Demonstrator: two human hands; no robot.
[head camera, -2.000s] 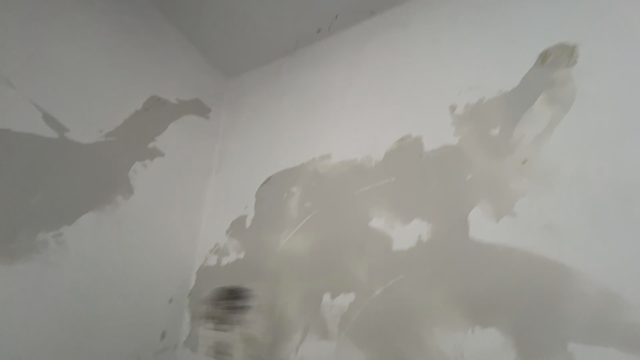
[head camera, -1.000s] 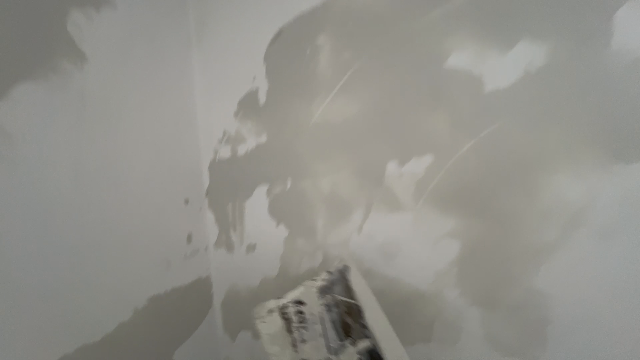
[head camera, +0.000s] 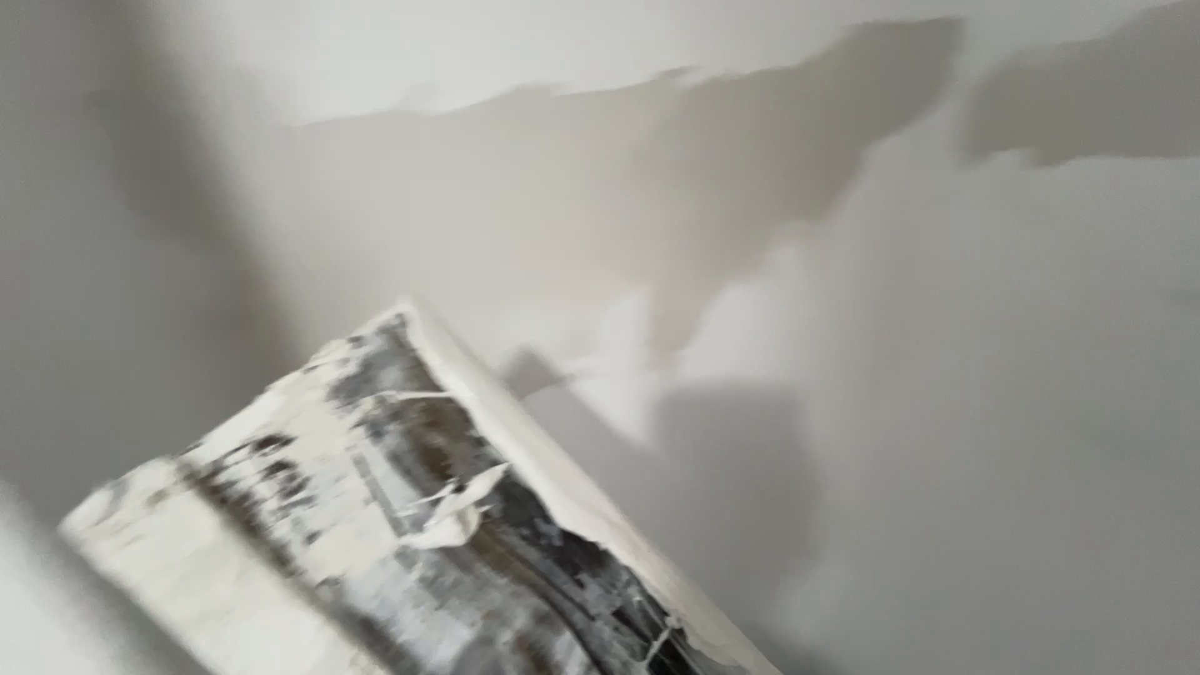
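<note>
A wide plastering knife or spatula, crusted with pale filler, reaches in from the lower left and bottom of the head view. Wet-looking filler lies in a thick bead along its right-hand edge, and a loose curl of filler sticks up from the metal face. Behind it is a white wall with grey-beige damp filler patches. Whether the blade touches the wall cannot be told. Neither my left hand nor my right hand shows; what holds the tool is out of frame.
Another grey patch lies at the upper right of the wall. A blurred dark band, perhaps the room's corner, runs down the left side. A soft shadow falls on the wall right of the blade.
The filler-covered blade, at the bottom edge a second ago, now fills much of the lower left and looks nearer. The view has shifted to another part of the wall.
</note>
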